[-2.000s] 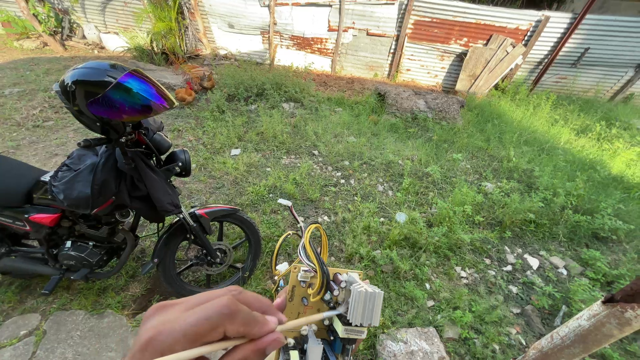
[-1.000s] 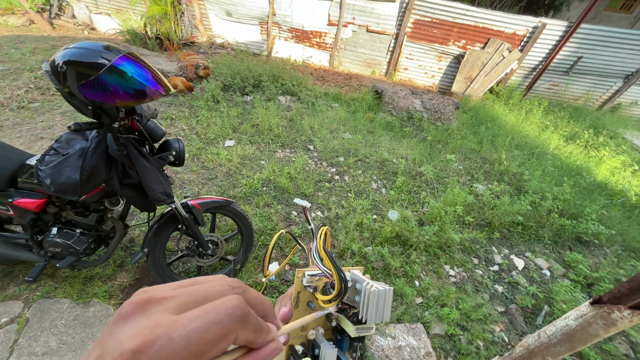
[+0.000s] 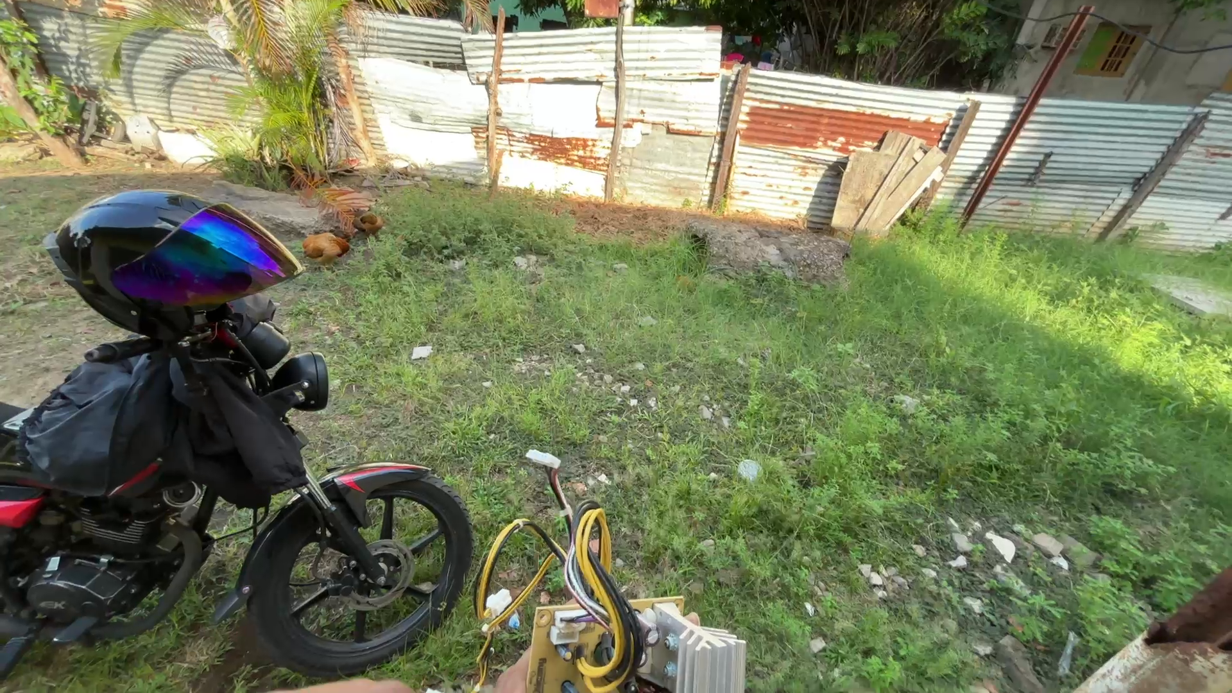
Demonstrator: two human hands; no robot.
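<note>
A tan circuit board [image 3: 545, 647] with an aluminium heat sink [image 3: 710, 662] stands at the bottom centre, cut off by the lower edge. Yellow, black and other wires [image 3: 604, 577] rise from it in a looped bundle. One thin lead ends in a white connector [image 3: 543, 459] above the grass. Fingers of what appears to be my right hand [image 3: 517, 676] hold the board at its left edge; the rest of that hand is hidden. Only a sliver of my left hand [image 3: 342, 686] shows at the bottom edge, left of the board, so its grip is out of sight.
A black and red motorcycle [image 3: 361, 481] stands at the left, with a black helmet [image 3: 173, 255] and a dark bag [image 3: 96, 423] on it. Grass and stone pieces [image 3: 1001, 547] lie ahead. A rusty metal piece [image 3: 1169, 645] juts in at the lower right. Corrugated metal fencing [image 3: 847, 115] runs behind.
My left hand, earlier holding a thin wooden-handled tool against the board, has dropped almost out of view at the bottom, and the tool no longer shows. The board sits lower in view.
</note>
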